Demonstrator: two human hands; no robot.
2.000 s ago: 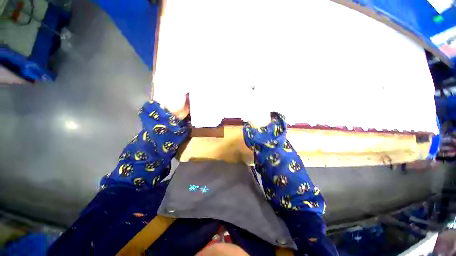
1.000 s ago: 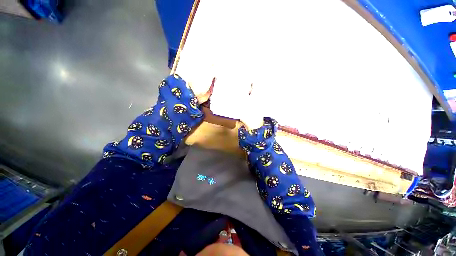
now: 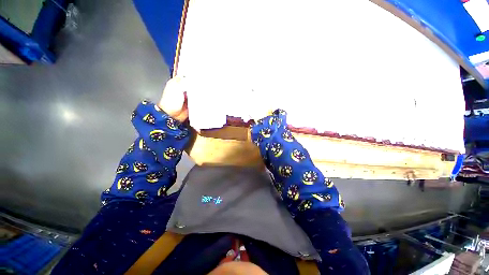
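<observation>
The large white work board [image 3: 332,70] fills the upper middle and is glaring, so pieces on it hardly show. A pale cut piece [image 3: 206,110] seems to lie at its front left corner, its outline washed out. My left hand [image 3: 174,99] is at the board's left front corner, beside the pale piece; its fingers are overexposed and I cannot tell if they grip it. My right hand [image 3: 262,113] is at the front edge, mostly lost in the glare beyond its blue patterned sleeve. The yellow-tan wooden bed edge [image 3: 370,158] runs below the ragged maroon edge.
The blue machine body [image 3: 442,27] with a green round button stands at the upper right. A blue panel [image 3: 155,27] is left of the board. Grey floor [image 3: 91,107] lies at the left, with blue equipment [image 3: 32,48] at the upper left. Blurred racks are at the lower right.
The view has swung back from its turn a second ago. My left hand has moved outward to the board's left corner. My right hand stays near the front edge.
</observation>
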